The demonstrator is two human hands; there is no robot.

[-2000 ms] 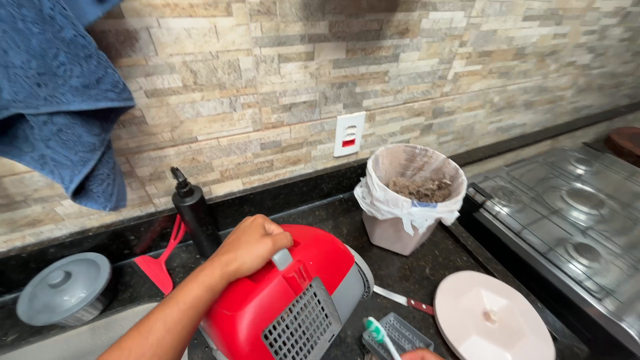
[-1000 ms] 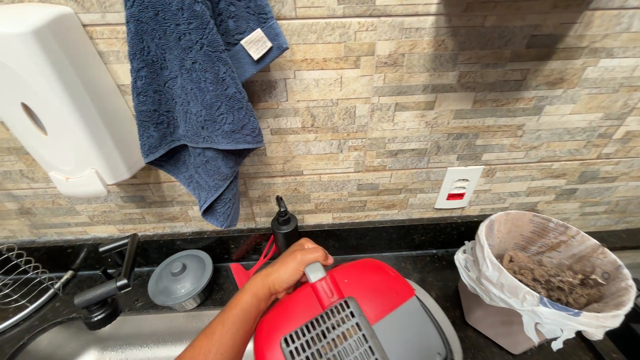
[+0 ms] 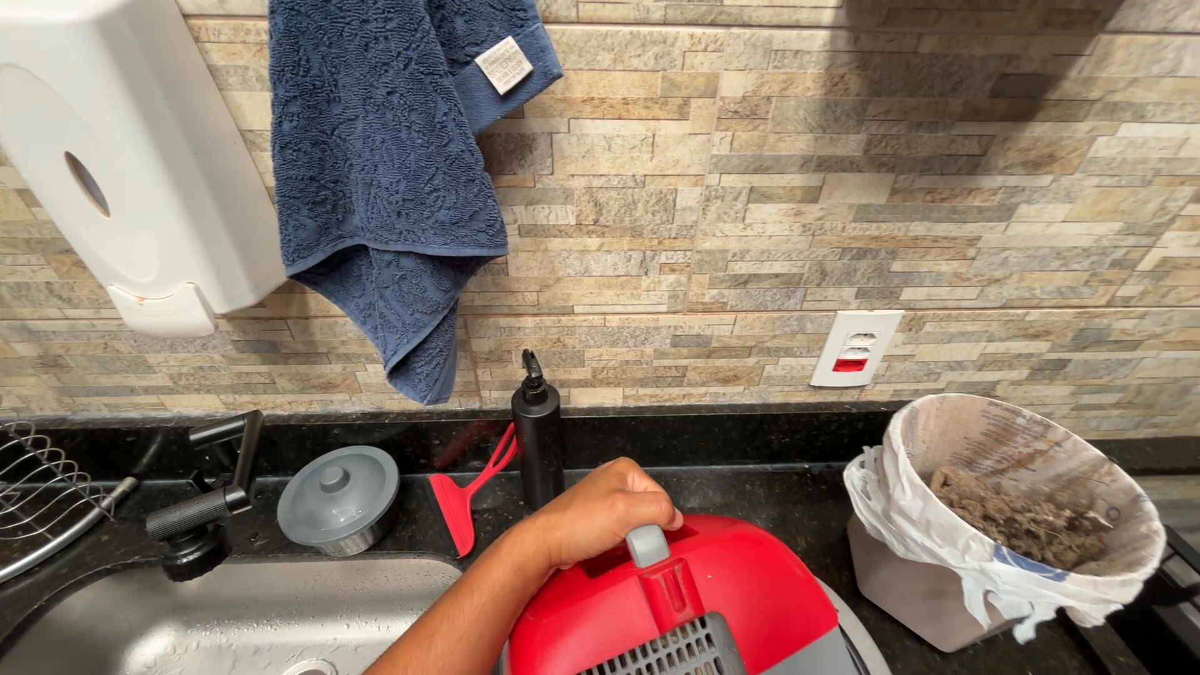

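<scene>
My left hand (image 3: 614, 511) is closed around the carry handle of a red and grey plastic appliance housing (image 3: 741, 581) with a slotted grille, at the bottom centre on the dark stone counter. My right hand is outside the view. To the right of the housing stands a bin (image 3: 914, 572) lined with a white plastic bag, holding a clump of grey-brown dust or lint (image 3: 1022, 516). Behind my left hand are a black pump bottle (image 3: 538, 450) and a red squeegee (image 3: 469, 497), which leans near the bottle.
A steel sink (image 3: 234, 619) with a black faucet (image 3: 211, 502) lies at the lower left. Near it are a grey-lidded container (image 3: 339, 497) and a wire rack (image 3: 47, 497). A blue towel (image 3: 384, 169) and a white dispenser (image 3: 141, 150) hang on the stone-tiled wall, left of an outlet (image 3: 856, 349).
The view has swung left, bringing in the sink and dispenser. The toothbrush-like tool and fingertips at the lower edge two seconds ago are out of view. My left hand keeps its hold on the handle.
</scene>
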